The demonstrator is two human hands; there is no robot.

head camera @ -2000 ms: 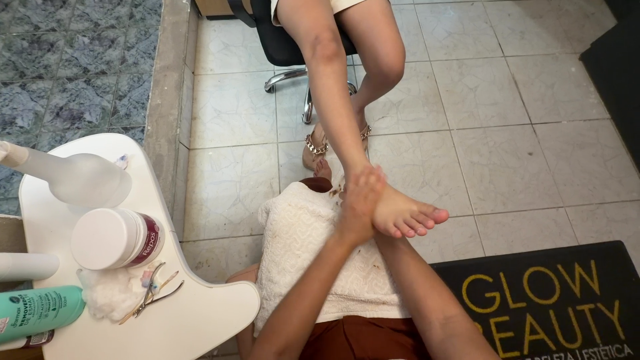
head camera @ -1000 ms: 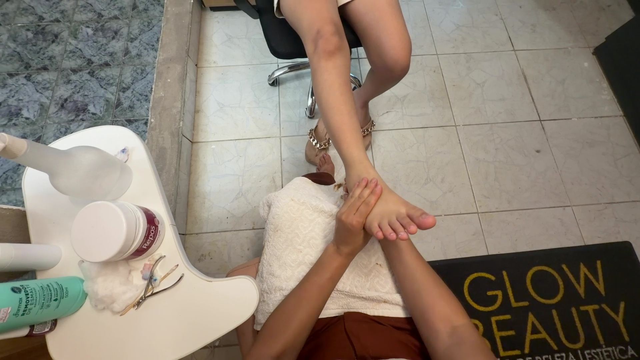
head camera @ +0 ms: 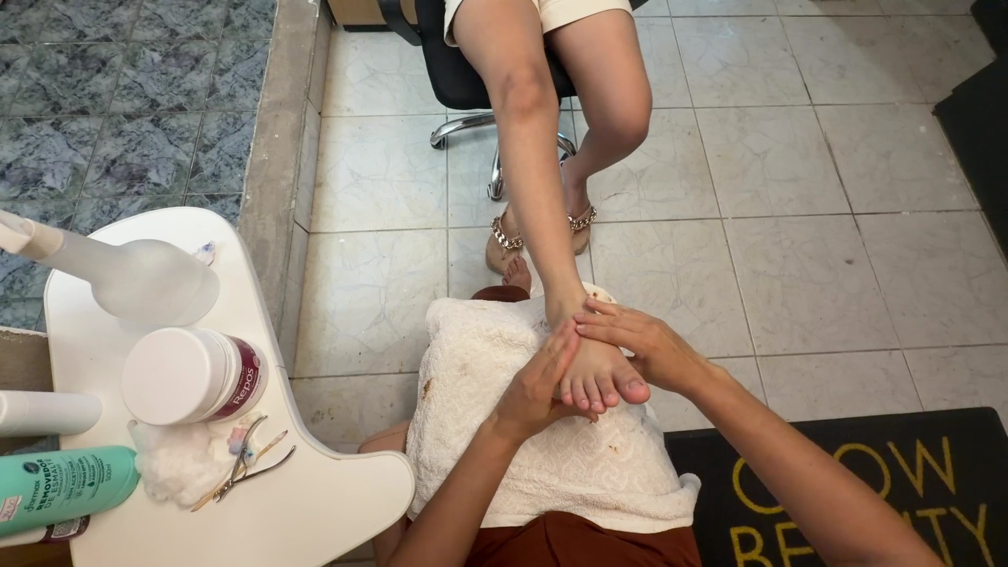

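Another person's bare foot (head camera: 592, 370) points toward me over a white towel (head camera: 465, 409) that covers my lap. Against the side of the foot at the left of the view lies my left hand (head camera: 538, 386), its fingers reaching up toward the instep and its thumb near the underside by the toes. My right hand (head camera: 642, 342) lies on the other side, fingers across the top of the foot near the ankle, palm along its edge. Both hands hold the foot between them. The person's other foot, in a sandal with a chain strap (head camera: 583, 219), rests on the floor.
On the left, a white table (head camera: 315, 504) holds a spray bottle (head camera: 157, 279), a lidded jar (head camera: 177, 376), a green remover bottle (head camera: 71, 484), cotton (head camera: 177, 465) and cuticle nippers (head camera: 240, 465). A wheeled chair (head camera: 457, 75) stands ahead; a black mat (head camera: 709, 472) lies at the lower right.
My right hand, earlier mostly hidden beneath the foot, now lies on its right side and top. My left hand has moved off the top of the foot to its left side.
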